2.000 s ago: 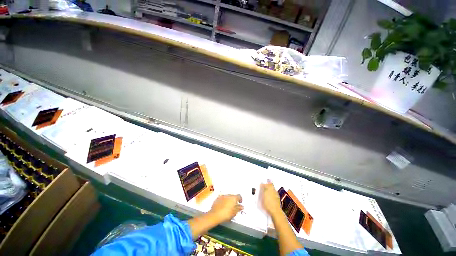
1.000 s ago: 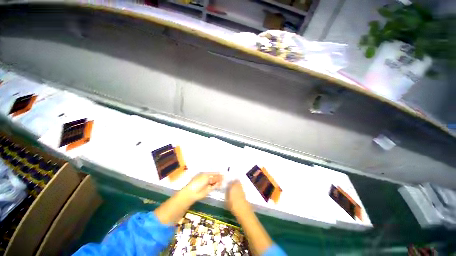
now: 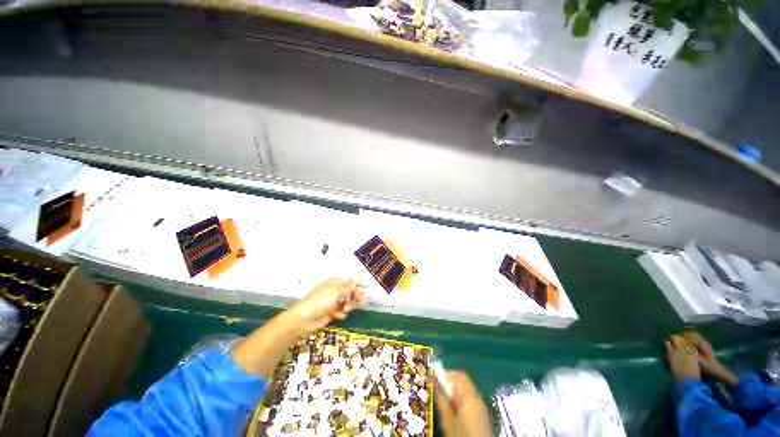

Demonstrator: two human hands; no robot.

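Note:
My left hand [image 3: 329, 303] is at the front edge of a white product box [image 3: 291, 247], fingertips pinched on what looks like a small piece, partly hidden. My right hand [image 3: 462, 403] is low, beside the right rim of the yellow-edged parts tray [image 3: 432, 367], with a thin whitish item [image 3: 440, 375] at its fingers, blurred. The tray holds a heap of small white, brown and gold pieces [image 3: 351, 384]. Each box in the row carries a dark panel with an orange corner [image 3: 385, 263]. A tiny dark spot [image 3: 325, 249] shows on the box top.
A brown carton [image 3: 51, 358] with black and yellow items is at left. Clear-wrapped items [image 3: 582, 401] lie right of the tray. White stacked items [image 3: 684, 282] and another person's hands [image 3: 697, 354] are at far right. A grey partition [image 3: 342, 128] stands behind the boxes.
The view has shifted right and down, showing more of the tray and another person's hands. My hands have moved apart; my right hand has come down from the boxes to the tray's right side.

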